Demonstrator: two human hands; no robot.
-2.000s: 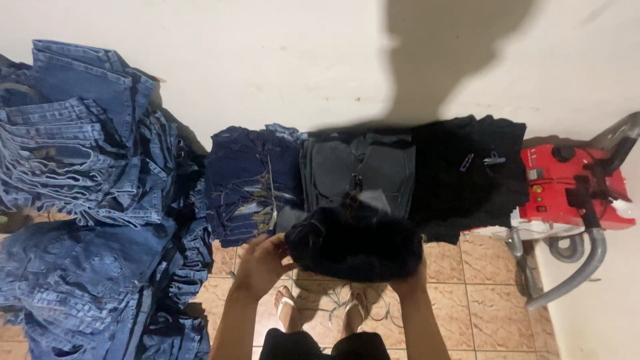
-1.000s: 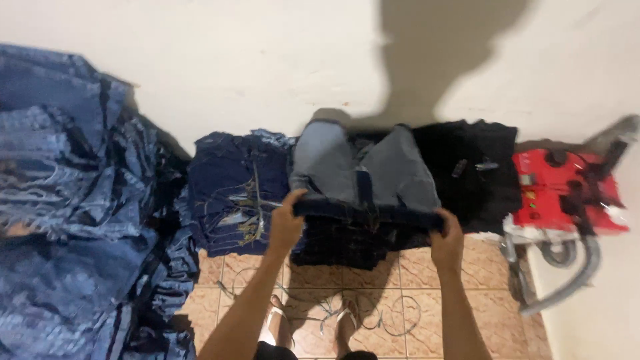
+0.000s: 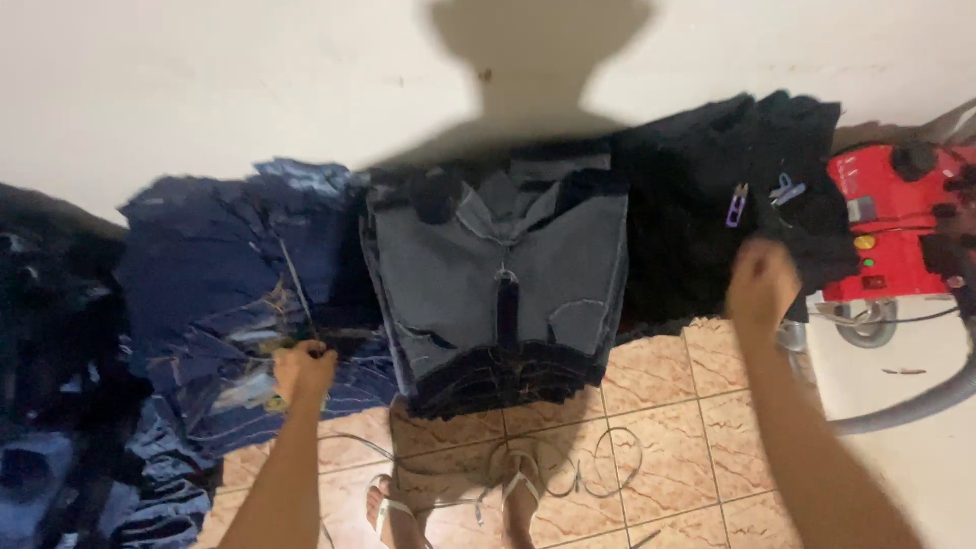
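Note:
An inside-out pair of dark jeans shorts (image 3: 446, 267) lies flat on the middle stack, its waistband toward me. To its left, my left hand (image 3: 305, 372) is over a navy garment stack (image 3: 191, 259) strewn with loose threads and scraps, its fingers at the base of a thin pointed metal tool (image 3: 296, 278); whether it grips the tool is unclear. My right hand (image 3: 762, 282), blurred and with fingers curled, is over the near part of a black garment stack (image 3: 671, 229). On that stack lie a purple thread snipper (image 3: 736, 206) and a pale blue small tool (image 3: 787, 189).
A red machine (image 3: 884, 263) with a grey hose (image 3: 915, 400) stands at the right. Piled denim (image 3: 53, 343) fills the left side. A thin cable (image 3: 625, 431) loops over the tiled floor (image 3: 663, 503) around my sandalled feet. The wall (image 3: 229, 84) runs behind the stacks.
Both hands have let go of the waistband they held one second ago and moved apart, left and right. The garment, held up then, now lies flat on the middle stack.

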